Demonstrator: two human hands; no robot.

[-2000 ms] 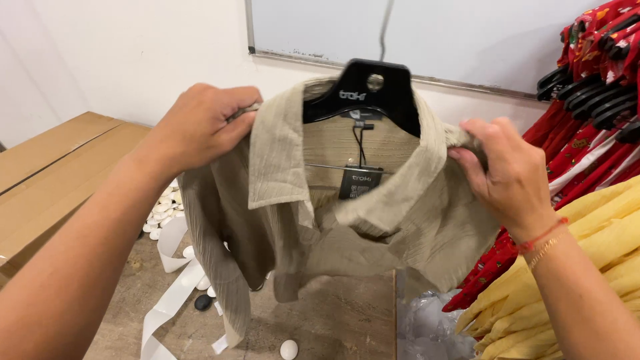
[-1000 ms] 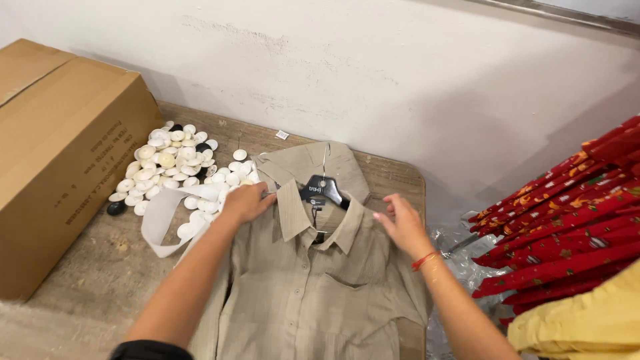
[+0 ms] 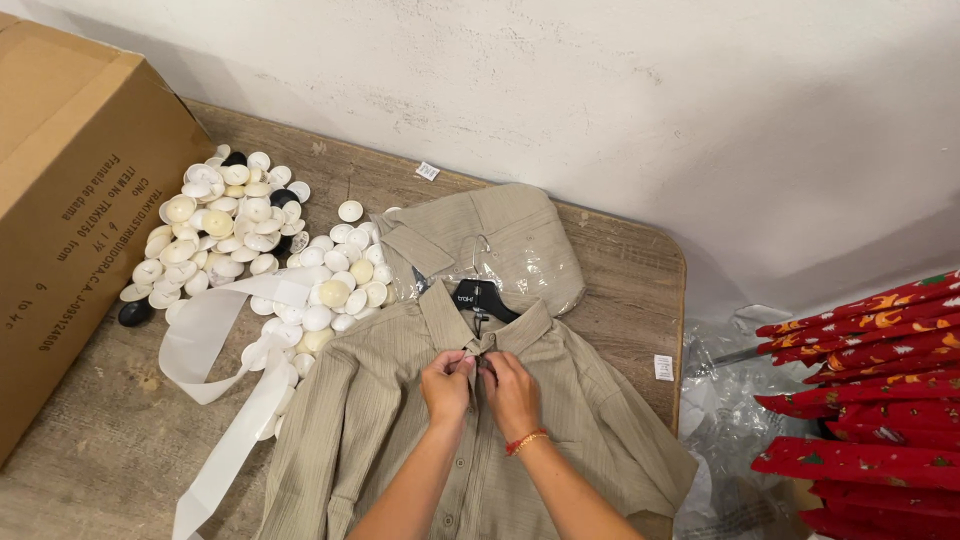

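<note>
A beige-green long-sleeved button-up shirt [image 3: 540, 420] lies front up on a wood-look table, with a black plastic hanger [image 3: 480, 296] inside its collar and the metal hook pointing toward the wall. My left hand [image 3: 448, 386] pinches the placket edge just below the collar. Close beside it, my right hand [image 3: 510, 390] pinches the other edge by the top button. The fingertips hide part of the cloth and the tag cord. Beyond the collar, a folded shirt of similar colour in a clear plastic bag [image 3: 517, 240] lies under the hanger hook.
Round white, cream and black security tags [image 3: 255, 217] are heaped at the left, beside a cardboard box [image 3: 82, 202]. A white strip [image 3: 195, 345] curls near them. The table's rounded edge [image 3: 682, 300] is at the right, with clear plastic [image 3: 727, 420] and red patterned garments [image 3: 885, 390] beyond.
The shirt, held up by its shoulders two seconds ago, now lies on the table. My hands have moved from its shoulders together to the placket below the collar. The view has tilted down.
</note>
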